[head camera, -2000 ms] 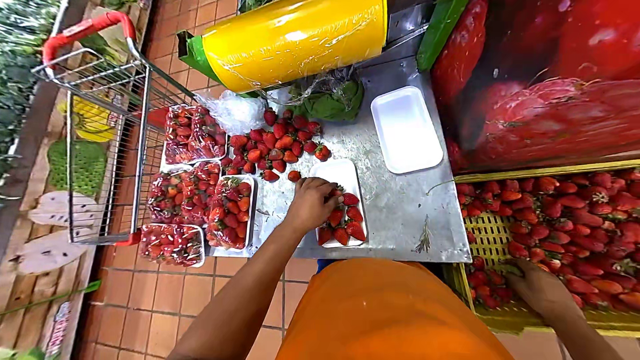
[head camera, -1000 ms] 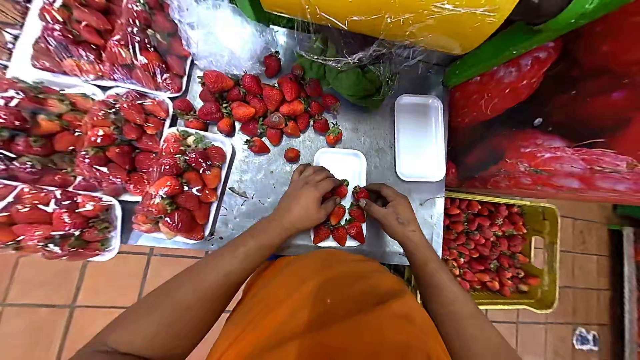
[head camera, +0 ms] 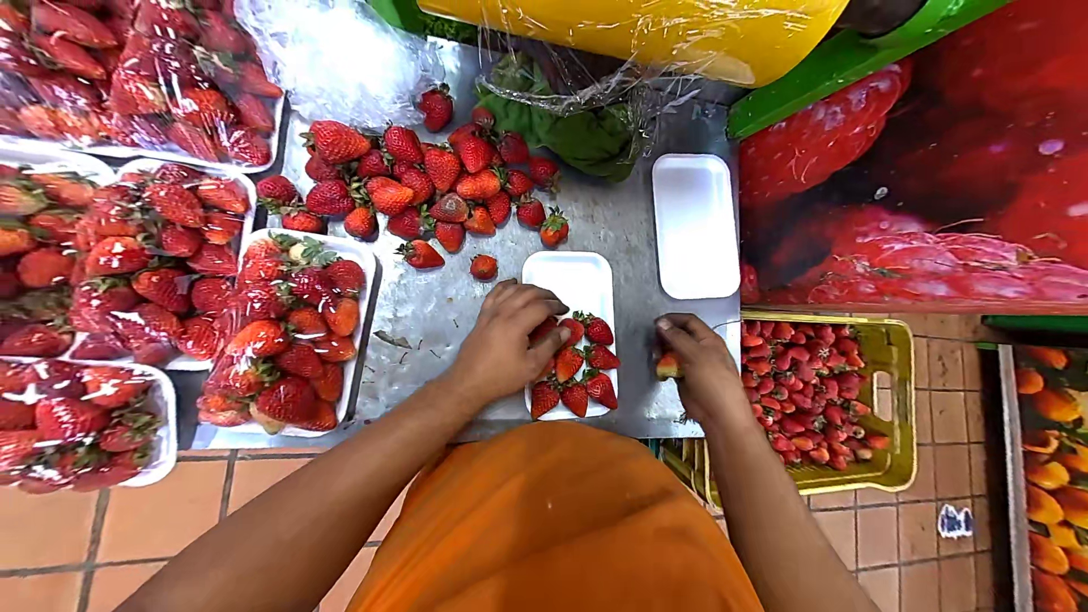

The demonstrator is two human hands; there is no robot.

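A white foam tray (head camera: 568,270) lies on the metal table before me, its near part covered with strawberries in rows. My left hand (head camera: 514,340) rests over its left edge, fingertips on a strawberry at the left of the rows. My right hand (head camera: 699,365) is right of the tray and holds a strawberry (head camera: 669,365) with a pale patch between thumb and fingers. An empty white foam tray (head camera: 697,228) lies farther back on the right. A loose heap of strawberries (head camera: 442,170) spreads over the table behind my left hand, with one small strawberry (head camera: 484,268) apart from it.
Film-wrapped strawberry trays (head camera: 293,340) crowd the left side. Crumpled clear film (head camera: 340,64) and green leaves (head camera: 586,140) lie at the back, under a yellow roll (head camera: 680,25). A yellow crate (head camera: 899,408) of strawberries stands at the right, below the table's edge (head camera: 408,432).
My right hand has moved from the crate to the tray, then right, off the tray. More strawberries lie in the tray than one second ago. The view has shifted and come closer.
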